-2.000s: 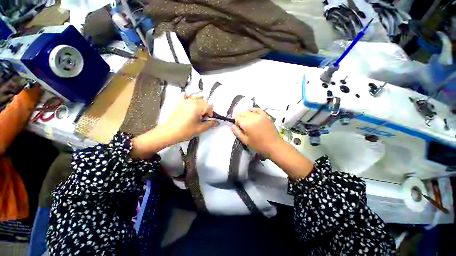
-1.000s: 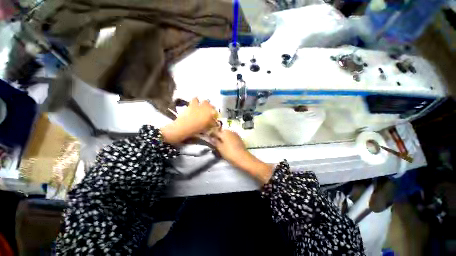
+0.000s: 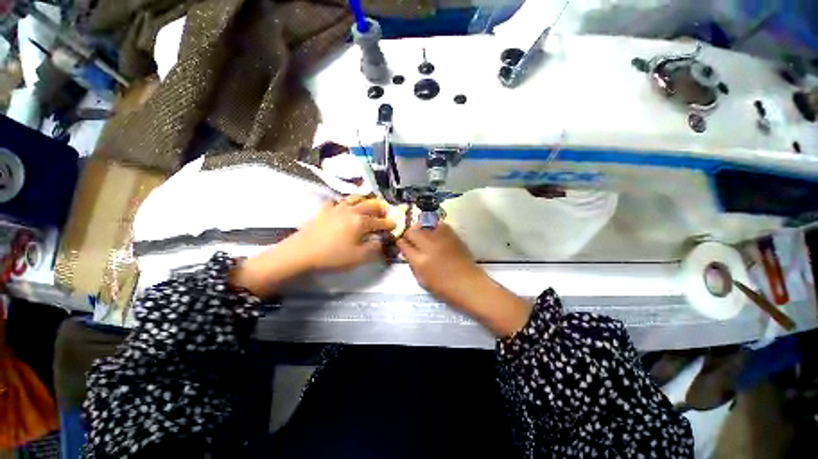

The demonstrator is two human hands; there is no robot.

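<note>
The white lining (image 3: 242, 199) with dark brown seam bands lies left of the needle area. My left hand (image 3: 354, 235) grips its edge near the presser foot. My right hand (image 3: 438, 260) pinches a small dark edge of the same piece beside my left fingertips. The fingertips nearly meet just left of and below the presser foot (image 3: 430, 213) of the white sewing machine (image 3: 574, 116). The exact stitch point is hidden by the fingers. Brown speckled fabric (image 3: 242, 81) is heaped behind the lining.
A white tape roll (image 3: 715, 279) lies at the right with a brown stick (image 3: 764, 307) across its edge. A dark blue machine (image 3: 40, 179) and brown cardboard (image 3: 94, 215) are at the left. A ruler strip (image 3: 377, 310) runs along the table front. Orange cloth (image 3: 22, 403) shows lower left.
The view has turned right and closer to the machine. Both hands have brought the piece from the open table at left to the presser foot. The dark tool-like strip between them no longer shows.
</note>
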